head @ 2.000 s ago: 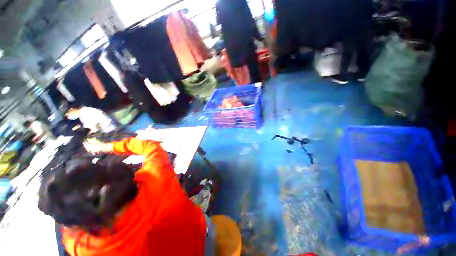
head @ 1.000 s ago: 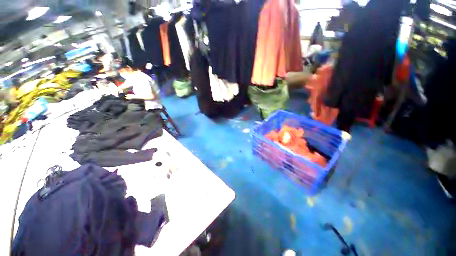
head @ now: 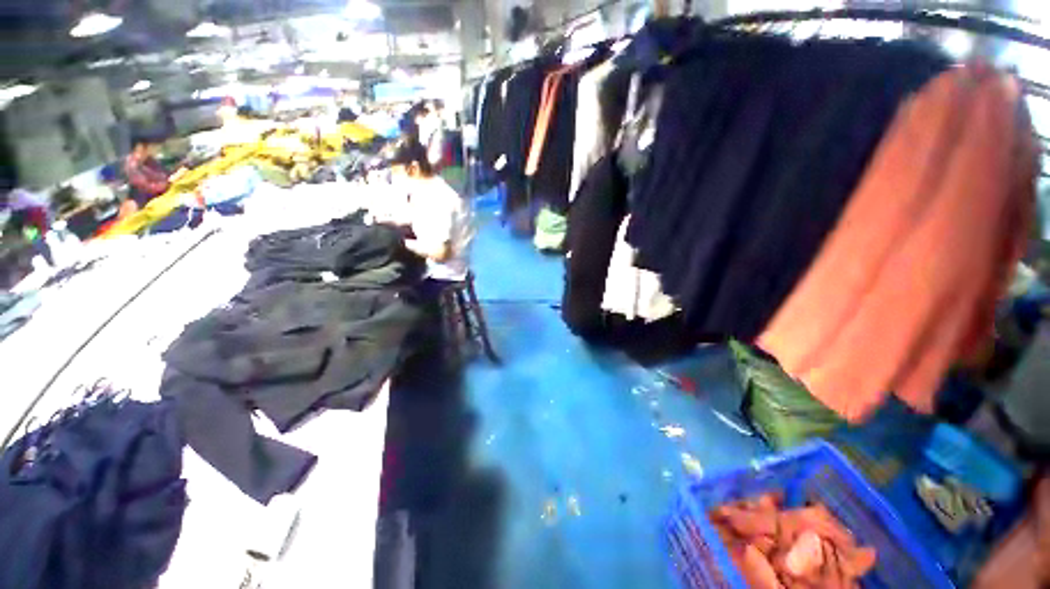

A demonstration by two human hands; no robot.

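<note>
Neither of my hands is in the picture. A navy jacket pile (head: pixel 92 500) lies on the long white table (head: pixel 340 472) at the lower left, with dark hanger hooks at its top edge. Dark grey garments (head: pixel 288 345) lie spread on the table beyond it, one sleeve reaching toward me. Many navy jackets (head: pixel 771 173) hang on the rail (head: pixel 852 16) at the right, with salmon-pink jackets (head: pixel 910 253) at their near end.
A blue crate (head: pixel 852 483) with crumpled salmon cloth (head: pixel 794 547) stands on the blue floor (head: pixel 564 426) at the lower right. A green bag (head: pixel 783 397) is below the rail. A person in white (head: pixel 435 219) sits at the table's far right edge. Yellow cloth (head: pixel 248 155) lies farther back.
The view has swung and moved forward along the table. The hanging jackets now look larger, and the crate has shifted to the lower right. The nearby person in orange has left the view.
</note>
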